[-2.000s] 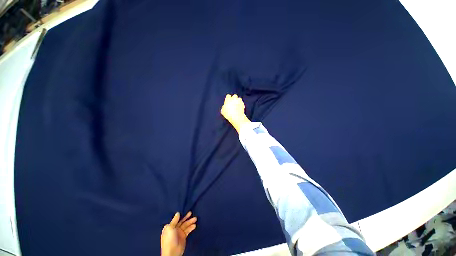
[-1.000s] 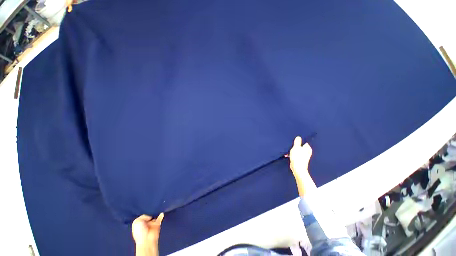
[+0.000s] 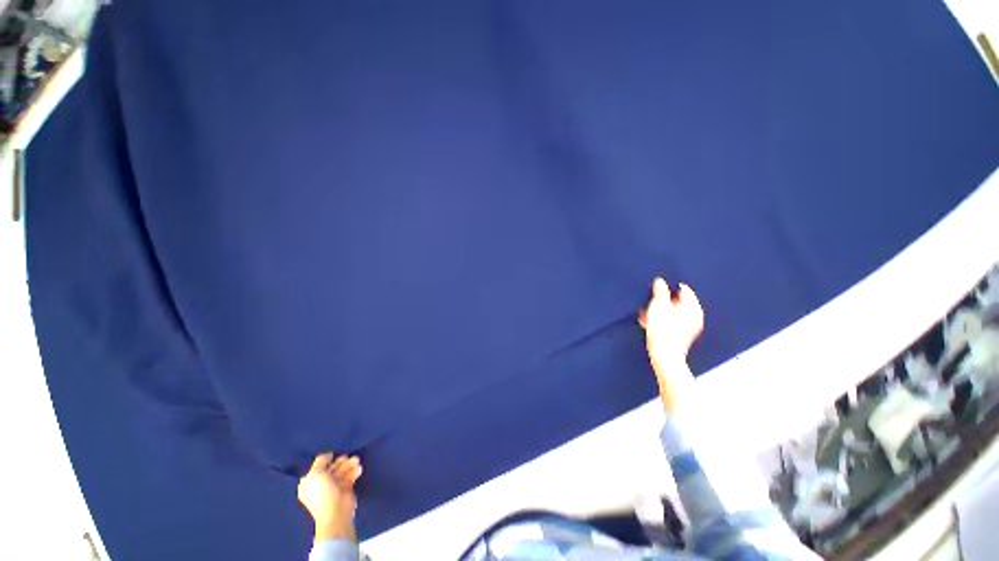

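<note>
A navy fabric ply covers most of the view, lying over more navy cloth whose border shows at the left and front. My left hand is at the bottom, closed on the ply's near edge at its left corner. My right hand is closed on the same edge further right. The edge runs as a faint line between the hands, a little in from the table's near side. A long fold runs down the left side of the ply, and soft creases run up from my right hand.
The white table margin curves along the near side. A narrow brownish bar lies at the top right, another strip at the left edge. Fabric offcuts lie on the floor at lower right. Shelving with clutter shows at top left.
Both hands keep their hold on the ply's edge; the right has moved slightly right. The edge between them lies flatter, and the left fold has shifted left in view.
</note>
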